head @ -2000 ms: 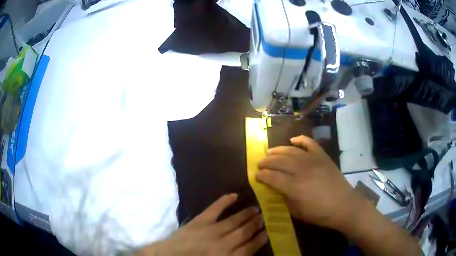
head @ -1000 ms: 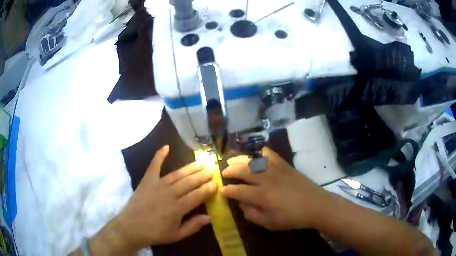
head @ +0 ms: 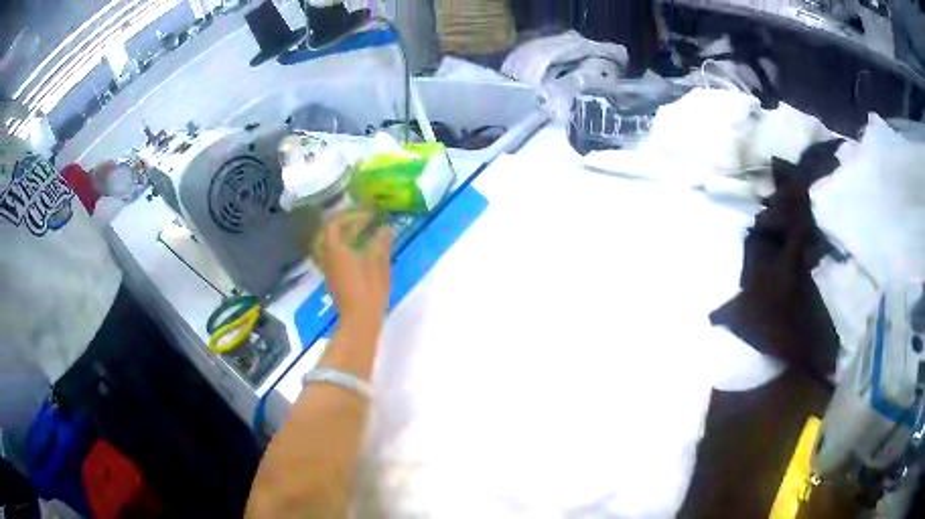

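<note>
My left hand [head: 355, 253] reaches to the table's left end, its fingers blurred, just below a whitish rounded container [head: 314, 174] and beside a bright green pack [head: 401, 177]. Whether the fingers grip anything cannot be told. My right hand is out of the picture. The yellow strip [head: 798, 474] lies at the lower right by the sewing machine head [head: 882, 390], which the right edge cuts off. Dark brown fabric [head: 776, 264] runs between the machine and the large white cloth [head: 548, 324].
A grey machine part with a round vent [head: 243, 193] stands left of my hand. Yellow-and-green-handled scissors [head: 235, 324] lie near the table's left edge. A blue strip [head: 441, 238] runs along the table. A person in a printed white shirt [head: 46, 243] is at far left.
The view has swung left. My left hand has left the yellow strip and moved to the table's left end. My right hand has gone out of view.
</note>
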